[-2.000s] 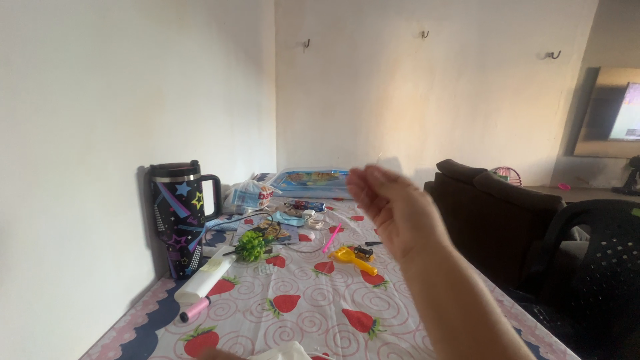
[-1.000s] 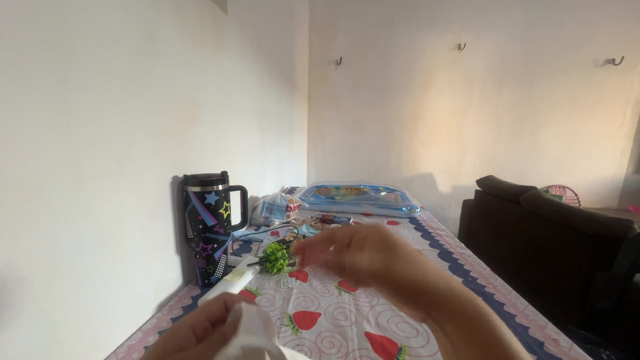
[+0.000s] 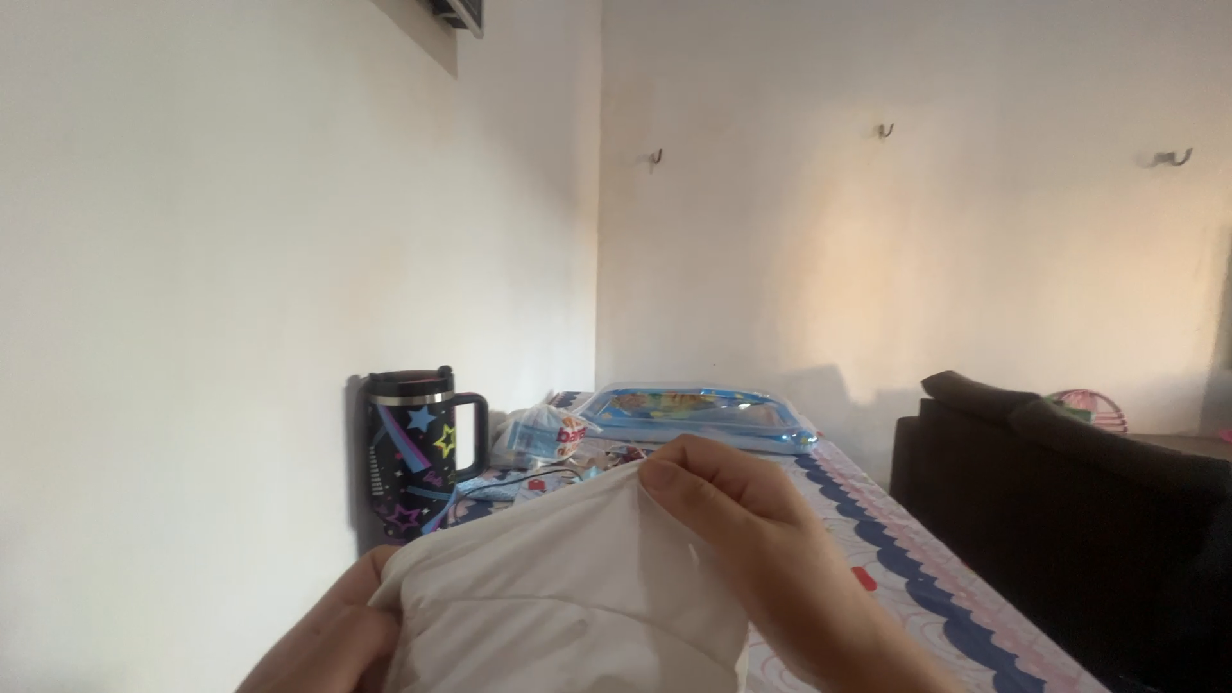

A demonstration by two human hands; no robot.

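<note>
A piece of white fabric with a seam across it is stretched between both hands above the near part of the table. My left hand grips its left edge at the lower left. My right hand pinches its upper right corner between thumb and fingers. Beyond the fabric, by the wall, stands a black tumbler with a handle and coloured stars. Behind the cloth lie a clear plastic bag and a thin dark cable. The lower part of the fabric runs out of view.
At the table's far end lies a blue tray in clear plastic wrap. The printed tablecloth has a scalloped blue border. A dark brown sofa stands to the right of the table. Metal hooks are on the far wall.
Both hands have come up with the white fabric, which now shows spread between them. My right hand, earlier apart from it, has taken hold of it. The view has shifted.
</note>
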